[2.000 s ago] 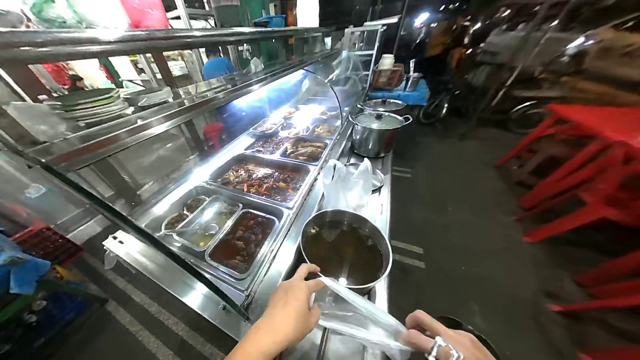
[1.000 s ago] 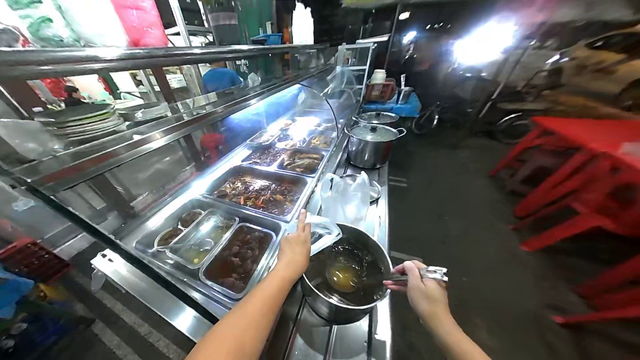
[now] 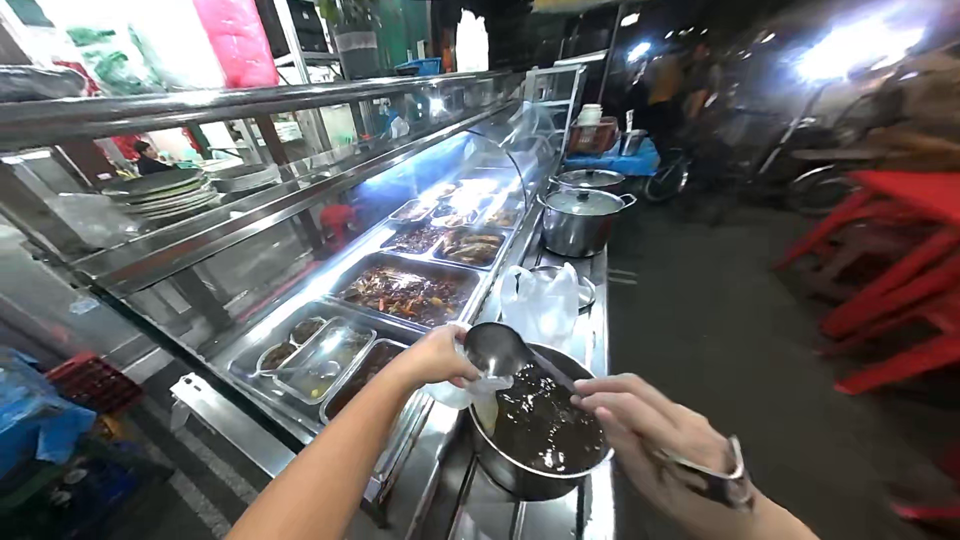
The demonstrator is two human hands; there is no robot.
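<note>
My left hand point(image 3: 439, 358) holds a small clear plastic bag point(image 3: 486, 397) by its top, at the left rim of a steel pot point(image 3: 525, 472) of dark broth. My right hand point(image 3: 652, 427) grips the handle of a ladle point(image 3: 495, 349), whose bowl is tipped at the mouth of the bag. Pale liquid shows inside the bag. Just behind the pot stands a white plastic bag point(image 3: 540, 300) with handles, in front of a round metal lid point(image 3: 585, 292).
Left of the pot, a glass-fronted case holds metal trays of cooked food point(image 3: 405, 292). Farther back stand lidded pots point(image 3: 581, 225) and a blue-covered table point(image 3: 622, 161). A red table point(image 3: 915, 195) and red stools are at right. Plates point(image 3: 161, 195) are stacked upper left.
The ladle has come up out of the broth to the bag in my left hand. Two seconds ago both my hands held the clear bag in front of the pot.
</note>
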